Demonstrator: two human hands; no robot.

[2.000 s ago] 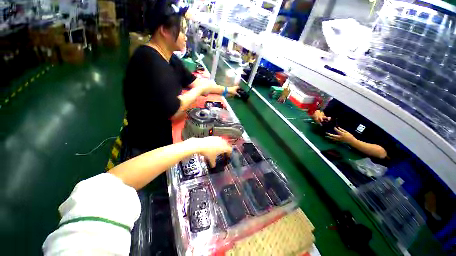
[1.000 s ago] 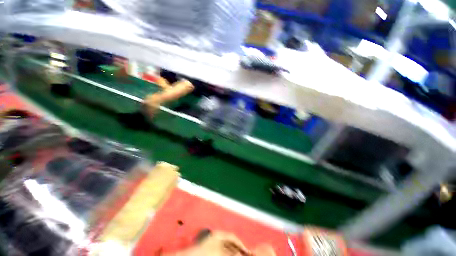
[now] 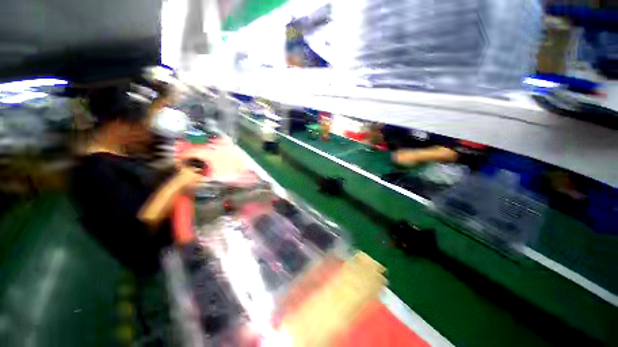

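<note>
The whole view is blurred by motion. Neither of my hands is in the picture. Nearest in front of me lies a clear plastic blister tray (image 3: 234, 254) with dark parts in its pockets and a strong glare along its middle. A stack of yellow-tan sheets (image 3: 337, 298) lies against its near right end, on the red bench mat (image 3: 389, 330).
A person in a dark top (image 3: 118, 196) stands at the bench on the left. The green conveyor belt (image 3: 366, 237) runs along the right, carrying dark units (image 3: 415, 238). Beyond it are another person's forearm (image 3: 425, 156) and clear trays (image 3: 491, 209). A white shelf (image 3: 434, 107) hangs above.
The view swung right, then partly back left. My arm, reaching over the tray two seconds ago, is out of the picture. The hand at the bottom edge one second ago is also gone.
</note>
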